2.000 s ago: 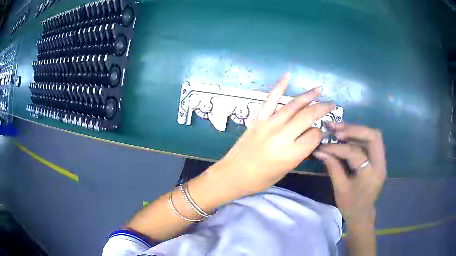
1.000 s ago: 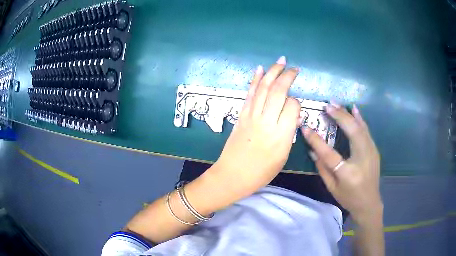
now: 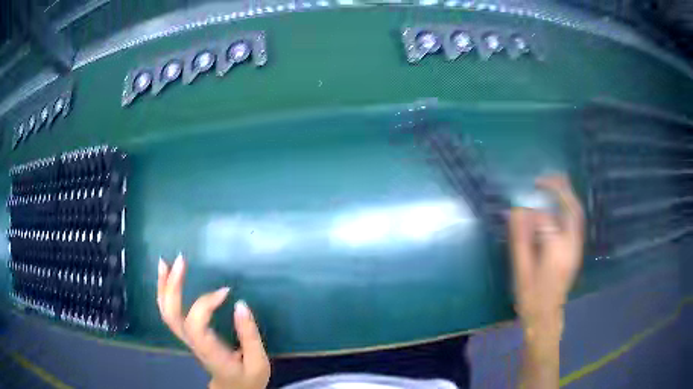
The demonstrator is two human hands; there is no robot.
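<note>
My right hand (image 3: 545, 247) is blurred at the right of the green mat (image 3: 319, 281). It grips the near end of a dark four-unit strip (image 3: 456, 163), which slants up and left over the mat and is blurred by motion. Whether the strip touches the mat cannot be told. My left hand (image 3: 216, 327) is open and empty at the mat's lower left, with its fingers apart and pointing up.
A black ribbed stack of strips (image 3: 68, 235) lies at the left. Another blurred dark stack (image 3: 642, 178) lies at the right. Beyond the mat, several strips with round pale centres lie on the green far surface, at left (image 3: 186, 70) and right (image 3: 475, 44).
The view has swung up and to the right. The strip has left the mat's near middle and is now in my right hand, dark and slanted. My left hand has let go and moved left.
</note>
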